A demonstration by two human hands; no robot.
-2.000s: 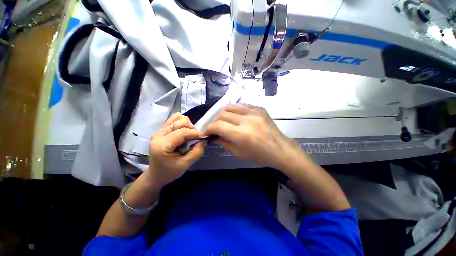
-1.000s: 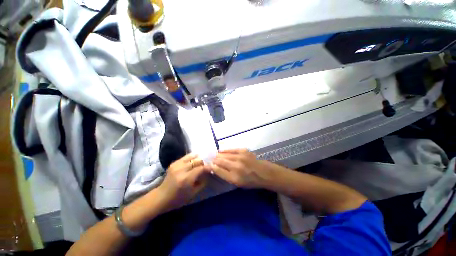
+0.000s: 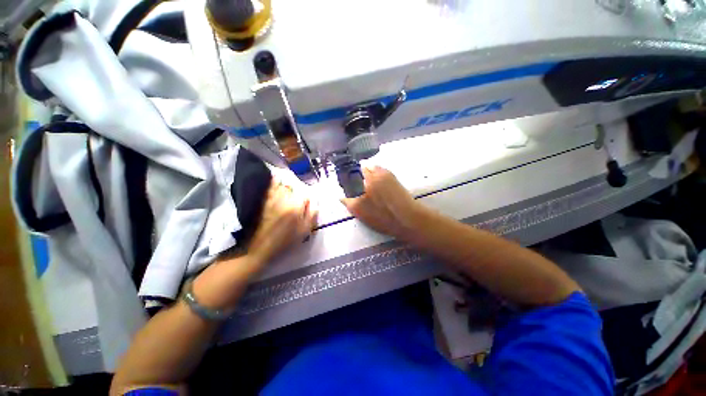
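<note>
The light grey and black garment (image 3: 108, 100) lies heaped left of the needle area. My left hand (image 3: 282, 220) lies flat beside its black panel (image 3: 250, 186), fingertips near the presser foot (image 3: 319, 174). My right hand (image 3: 379, 203) is just right of the needle area, its fingertips partly behind the dark knobbed cylinder (image 3: 350, 179). Strong glare washes out the cloth between my hands, so what my fingers touch or hold cannot be made out.
The white JACK sewing machine (image 3: 457, 85) spans the top. A printed ruler (image 3: 325, 278) runs along the table's front edge. Brown wood (image 3: 23, 309) shows at far left. More grey and black pieces (image 3: 619, 271) are heaped at lower right.
Both hands have moved up from near the table's front edge to the needle area and are now apart, one on each side. The pale strip between them no longer shows clearly.
</note>
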